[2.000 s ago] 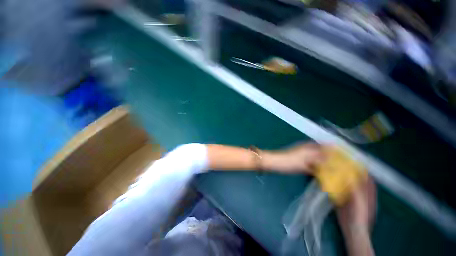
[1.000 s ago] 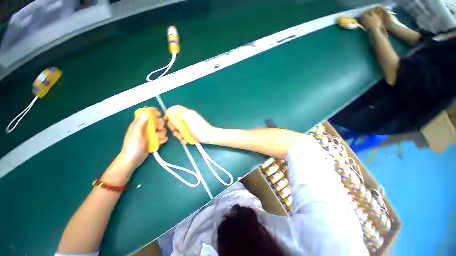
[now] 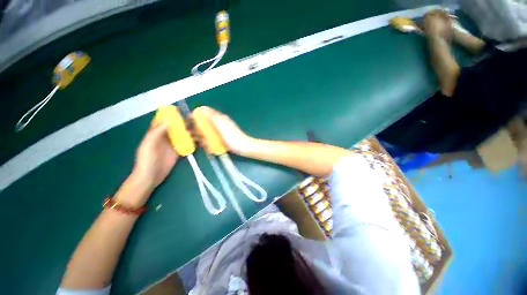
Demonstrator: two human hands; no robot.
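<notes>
My left hand (image 3: 155,151) is closed around a yellow corded unit (image 3: 180,131), seen edge-on. My right hand (image 3: 227,131) holds a second yellow corded unit (image 3: 209,132) just beside it. Both are held over the near green worktop, close to the off-white rail. A white cord loop (image 3: 208,190) hangs from the left unit and another white loop (image 3: 249,187) from the right one. The far fingers and the inner faces of the units are partly hidden.
Two corded units lie beyond the divider rail (image 3: 144,99), one at far left (image 3: 71,69), one upper middle (image 3: 222,27). A filled carton (image 3: 442,253) stands by my right arm. Another person's hands (image 3: 439,34) work at upper right, beside a yellow unit (image 3: 404,24).
Both hands have shifted slightly up towards the rail with their units. The left unit is turned a little, and its cord hangs straighter. The view has shifted slightly.
</notes>
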